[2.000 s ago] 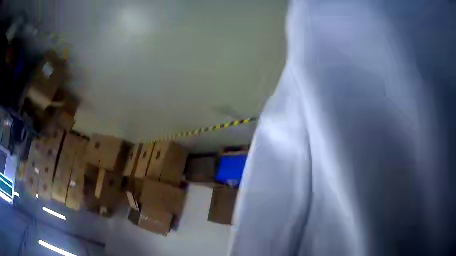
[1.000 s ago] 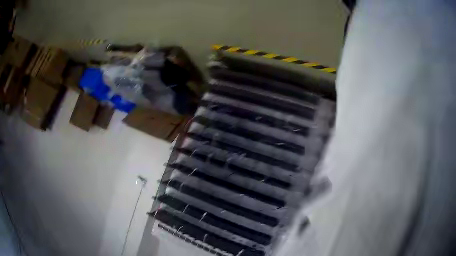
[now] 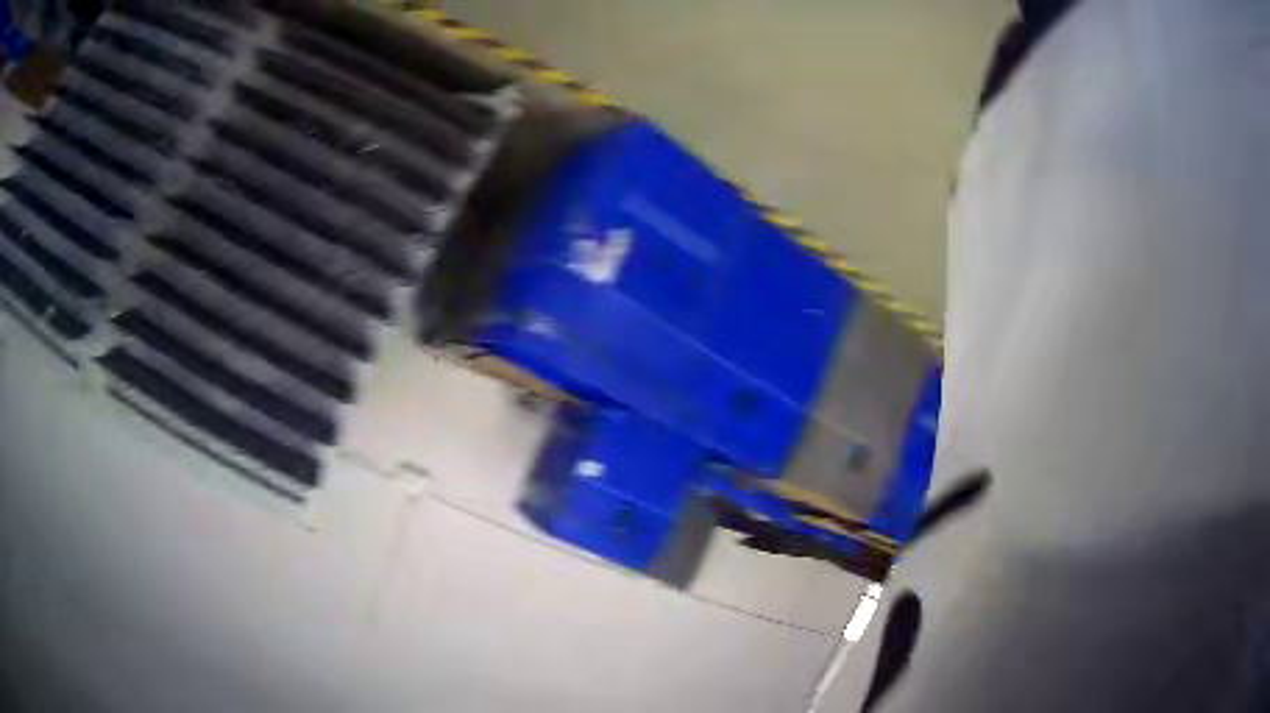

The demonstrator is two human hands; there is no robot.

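Observation:
Neither of my hands is in view. A pale white-grey garment [image 3: 1114, 307] fills the right side of the head view, blurred and close to the camera. Two dark, narrow shapes show at its lower left edge; I cannot tell what they are. Large blue totes [image 3: 696, 293] stand side by side and touching in the middle, with a pale mark on one. A smaller blue tote [image 3: 613, 488] shows just below them. The scene is tilted.
A rack [image 3: 251, 237] with many dark slats and grey bands stands at the upper left. Yellow-black floor tape [image 3: 822, 248] runs behind the totes on the grey-beige floor. A grey box [image 3: 864, 404] sits among the totes. A white wall [image 3: 209, 599] fills the lower left.
The view has swung along the wall. The slatted rack has shifted from the middle to the upper left, the cartons have mostly left the picture, and the large blue totes have come into view.

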